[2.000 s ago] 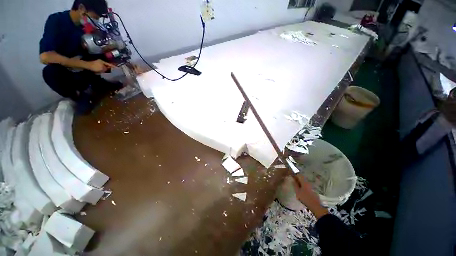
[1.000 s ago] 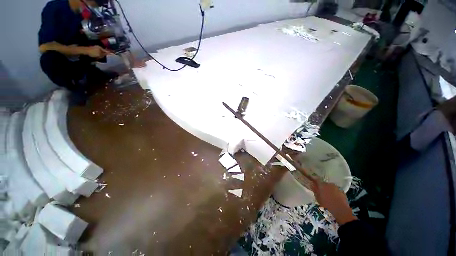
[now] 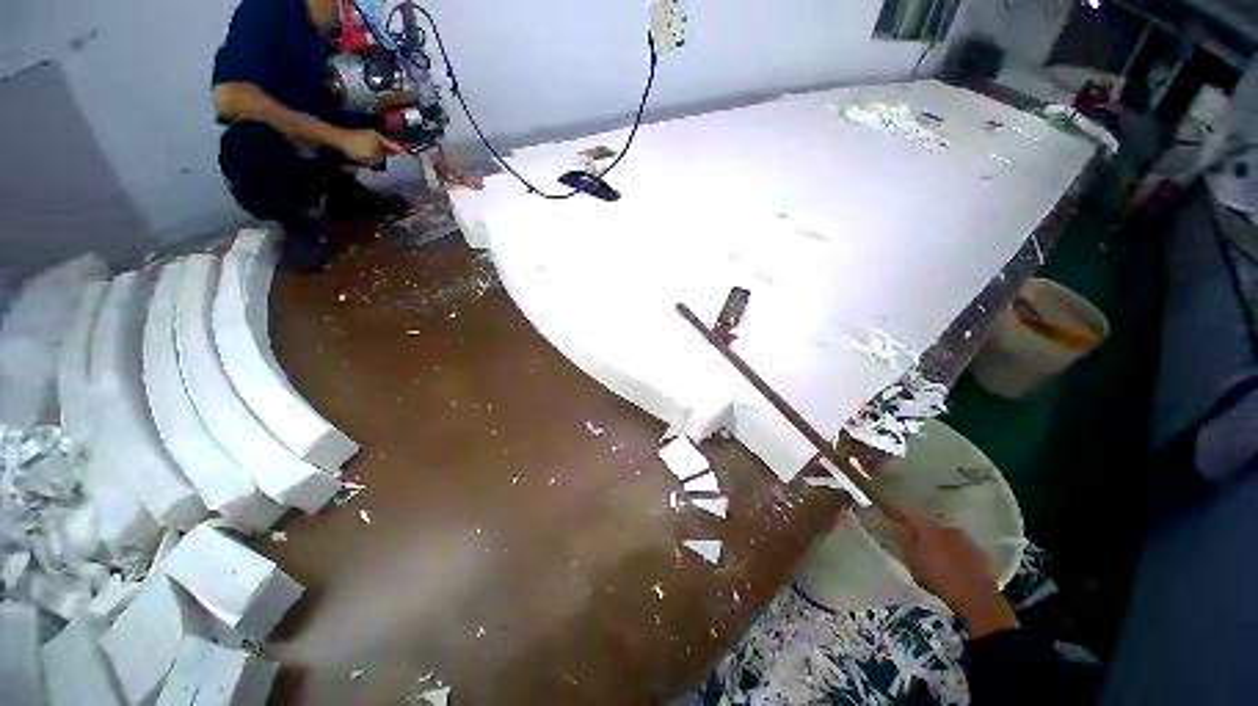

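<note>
My right hand [image 3: 952,563] is shut on the near end of a long brown wooden stick [image 3: 780,400]. The stick slants up and left over the near corner of the white fabric lay [image 3: 662,262]. Its far tip is close to a dark rectangular object [image 3: 733,312] on the lay. A white scrap [image 3: 853,486] lies along the stick near my hand. The cream bucket [image 3: 986,483] is beside and partly behind my hand. My left hand is not in view.
A person squats on the brown table [image 3: 428,524] at the upper left with a cutting machine [image 3: 393,104]. Curved white bundles [image 3: 255,366] and cut blocks [image 3: 228,579] lie at left. A black cable [image 3: 642,104] hangs over the lay. Another bucket [image 3: 1037,338] stands at right.
The view has shifted, so the scene sits further right in the picture. The stick has swung lower across the lay corner since the earliest frame and stays in my right hand.
</note>
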